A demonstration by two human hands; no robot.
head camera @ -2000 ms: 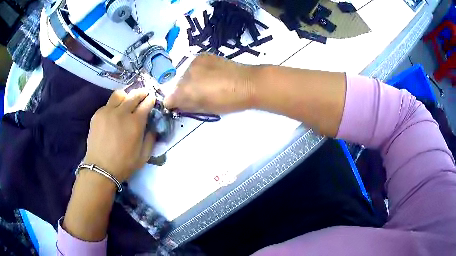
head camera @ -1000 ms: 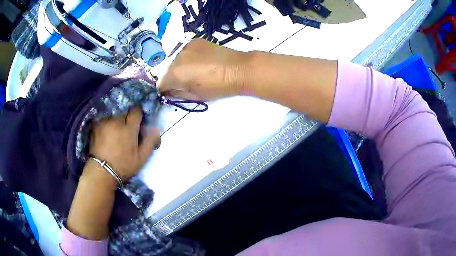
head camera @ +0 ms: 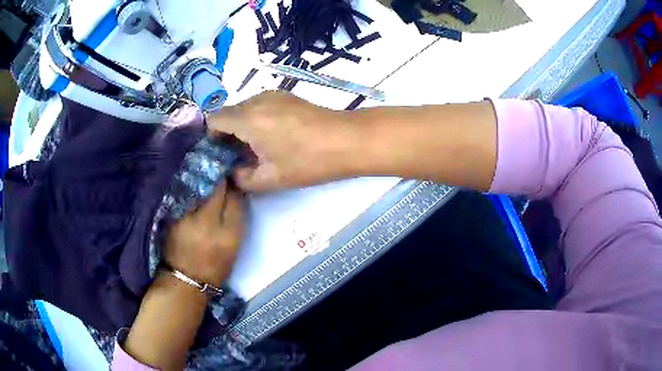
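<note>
The garment's dark purple lining point(head camera: 94, 210) lies in folds over the left of the table, with its fuzzy grey plaid edge point(head camera: 199, 174) beside the needle area. My right hand point(head camera: 272, 141) holds the plaid edge just right of the presser foot, fingers curled. My left hand point(head camera: 207, 232) is blurred and partly under the plaid edge; its fingertips are near my right fingers, and its grip is hidden. The white and blue sewing machine head point(head camera: 109, 51) stands at the upper left. Silver tweezers point(head camera: 327, 80) lie right of the needle.
Black tape strips point(head camera: 312, 32) lie in a loose pile behind my right hand. Dark labels point(head camera: 439, 29) lie on brown card point(head camera: 501, 16) at the upper right. A printed ruler point(head camera: 348, 253) edges the table. A blue bin point(head camera: 599, 98) and a red stool point(head camera: 642, 47) stand right.
The cord loop by my right hand is no longer visible. Tweezers now show on the table. My left hand has moved right and down, and my right hand has closed on the plaid edge.
</note>
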